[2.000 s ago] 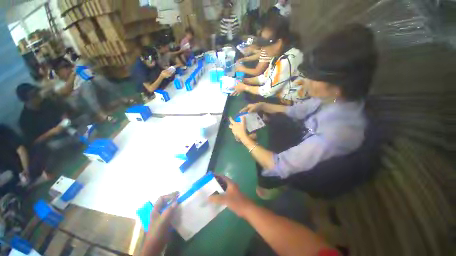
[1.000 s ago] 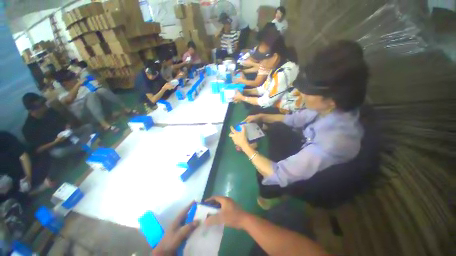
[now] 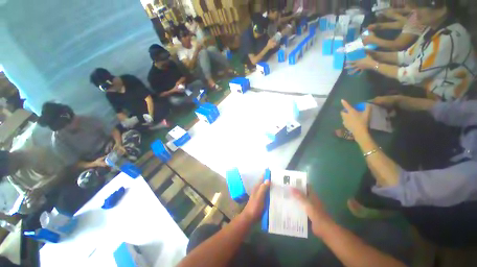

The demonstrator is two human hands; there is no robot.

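A printed carton [image 3: 287,208] is held upright above my lap at the table edge. Its white printed face with a small dark mark near the top is towards me, and its blue side strip is on the left. My left hand [image 3: 256,201] grips the blue left edge. My right hand [image 3: 313,208] holds the right edge, with the thumb on the white face. A blue upright piece [image 3: 236,185] stands on the table edge just left of my left hand.
The white tabletop [image 3: 230,135] bears blue-and-white cartons [image 3: 284,135] ahead. A second white table [image 3: 141,208] with blue boxes is at lower left, beyond wooden pallet slats [image 3: 170,185]. A person in a light purple sleeve [image 3: 418,185] sits close on the right; others sit along the left.
The view has swung left. The carton has come round to show its full white face, and my right hand has moved from its top to its right edge.
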